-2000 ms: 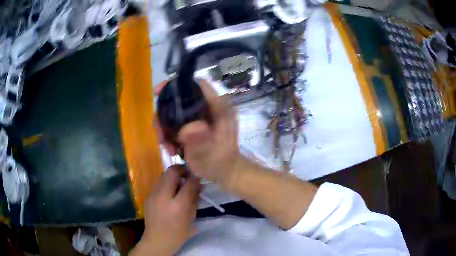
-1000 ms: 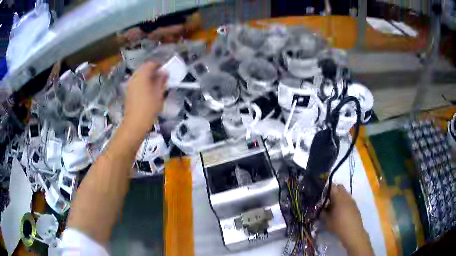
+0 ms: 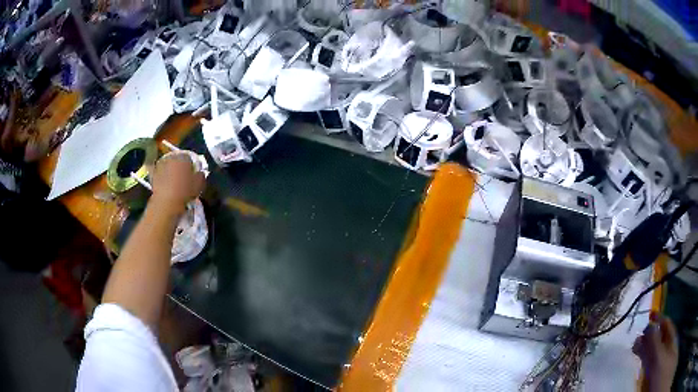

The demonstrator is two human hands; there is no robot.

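My left hand (image 3: 177, 180) is at the far left of the bench, closed around a white plastic housing (image 3: 200, 162). The hand hides most of it; its rim and thin arms stick out around the fingers. Another white housing (image 3: 191, 233) sits just below the hand. My right hand (image 3: 658, 354) is small at the lower right, beside the lead wires (image 3: 570, 356); I cannot tell whether it holds anything. The black electric screwdriver (image 3: 631, 253) is right of the silver screw feeder (image 3: 543, 264), its cable curving towards my right hand.
Many white housings (image 3: 375, 119) are heaped along the back. A yellow-green tape roll (image 3: 132, 164) and a white sheet (image 3: 115, 126) lie at the left. The green mat (image 3: 306, 245) ends at an orange tape strip (image 3: 413, 283). More white pieces (image 3: 218, 367) are below the bench's front edge.
The view has swung left. My left hand has moved from the back heap to the left end, by the tape roll. My right hand remains near the wires, lower in view.
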